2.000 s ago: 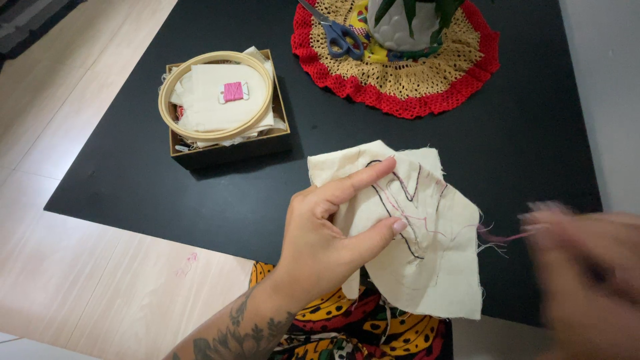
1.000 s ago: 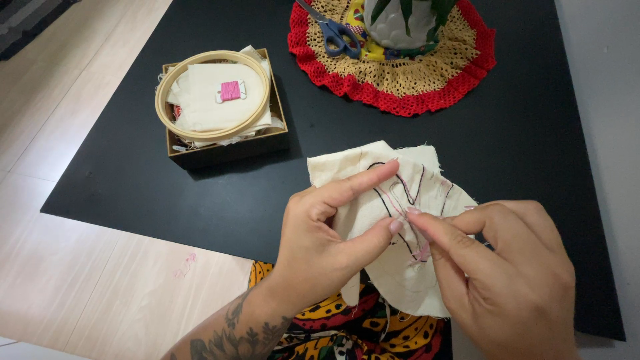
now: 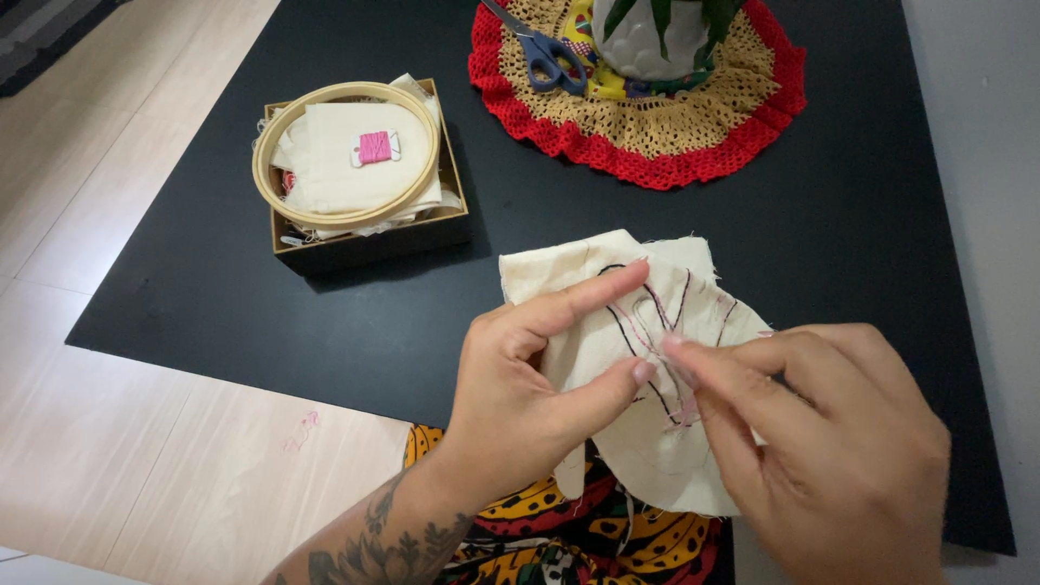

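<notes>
A piece of cream cotton fabric (image 3: 674, 463), with black and pink stitched lines, lies over the front edge of the table and hangs toward my lap. My left hand (image 3: 536, 374) holds it down, index finger and thumb spread on top, the other fingers hidden beneath. The thumb and index finger of my right hand (image 3: 812, 422) are pinched together over the stitched lines near my left thumb. Those fingertips are blurred, and whether a needle is between them cannot be told. Pink thread shows loosely by the lower stitches.
At the left on the black table (image 3: 390, 325) stands a box (image 3: 374, 252) with fabric, a wooden embroidery hoop (image 3: 268, 187) and a bobbin of pink thread (image 3: 375, 148). Blue-handled scissors (image 3: 552, 65) rest on a red-edged crochet doily (image 3: 674, 166) beside a white plant pot (image 3: 650, 41).
My right hand, out to the right with the pink thread two seconds ago, has come in over the fabric. My left hand has kept its place.
</notes>
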